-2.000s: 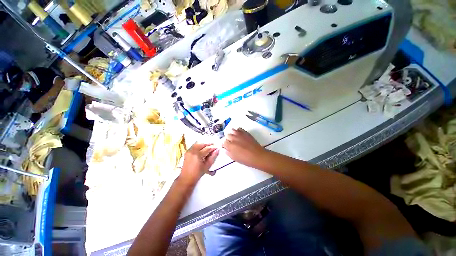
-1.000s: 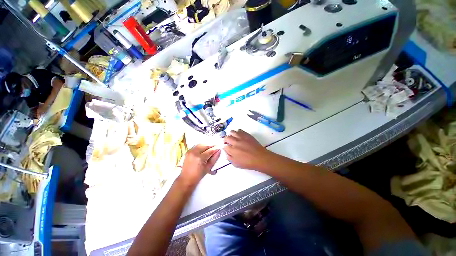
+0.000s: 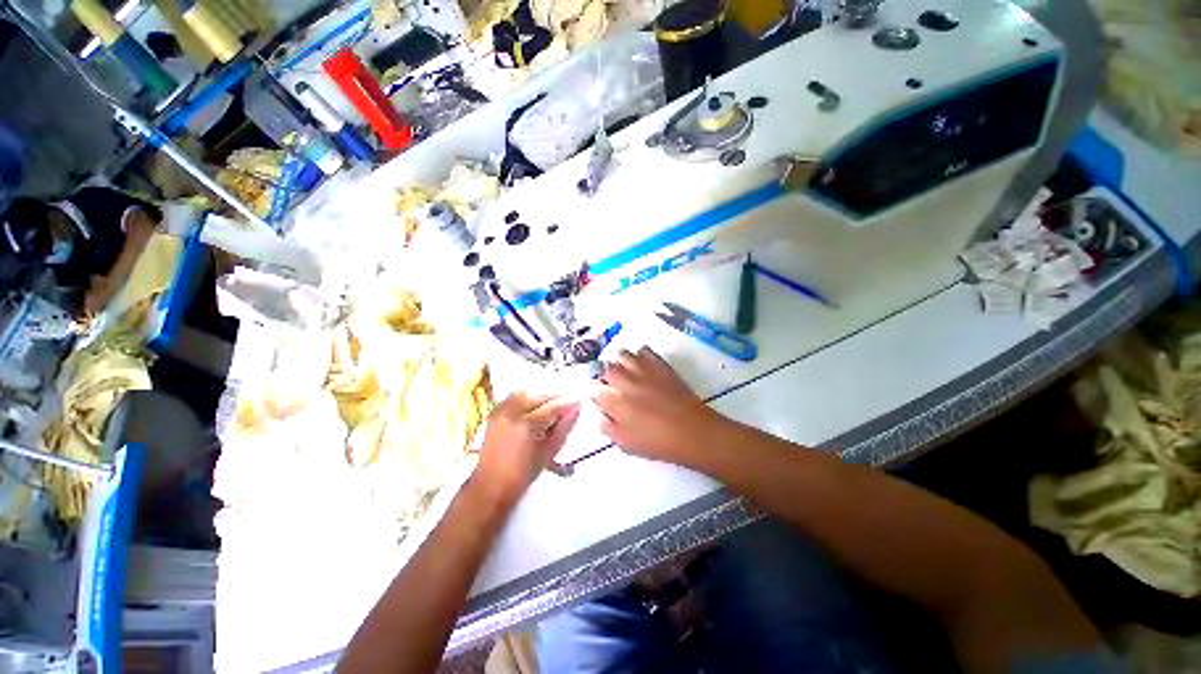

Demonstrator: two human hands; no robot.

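Note:
The white sewing machine head [image 3: 738,224] with a blue stripe stands across the table. My left hand [image 3: 524,441] and my right hand [image 3: 648,406] rest on the bed just in front of the presser foot and needle area [image 3: 584,349]. Their fingertips are close together with curled fingers. A tiny pale bit seems to lie between them, but glare hides it, so I cannot tell what either hand grips. Pale yellow cloth [image 3: 415,395] lies bunched on the table to the left of my left hand, overexposed in places.
Blue snips [image 3: 711,332], a green-handled tool [image 3: 747,298] and a blue pen [image 3: 796,285] lie right of the needle area. White labels or scraps [image 3: 1034,274] lie by the tray at right. A black thread cone [image 3: 690,50] and clear plastic bag [image 3: 586,105] are behind. Another person [image 3: 99,244] sits at far left.
The view has shifted slightly, so the machine head appears a little lower and further right. Both hands stay close together before the needle area.

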